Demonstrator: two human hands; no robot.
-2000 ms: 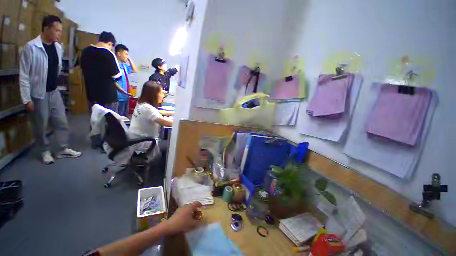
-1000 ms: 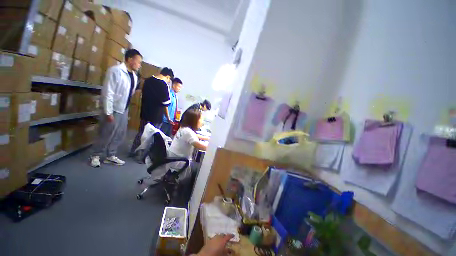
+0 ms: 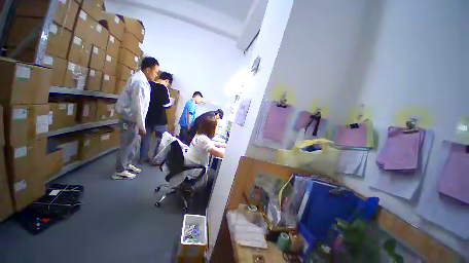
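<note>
Neither of my hands shows in the frame now. Nearest in front of me is the wooden desk corner. A stack of white papers (image 3: 249, 229) lies flat at its left end. A green roll (image 3: 283, 240) stands to the right of the papers, with a brown roll (image 3: 296, 242) beside it. Blue file folders (image 3: 329, 208) stand upright behind them. A blurred green potted plant (image 3: 357, 239) is at the bottom edge, right of the rolls.
A white-rimmed carton (image 3: 186, 230) with small items stands on the floor left of the desk. Several people are beyond, one seated on a black chair (image 3: 176, 163). Brown cartons (image 3: 28, 131) fill shelves at left. Black flat items (image 3: 53, 206) lie on the floor. Clipped pink slips (image 3: 402, 149) hang on the wall.
The view has swung left and up, and the hand seen earlier over the desk has left the picture. The standing person in white has turned more toward the others; the person in blue has shifted.
</note>
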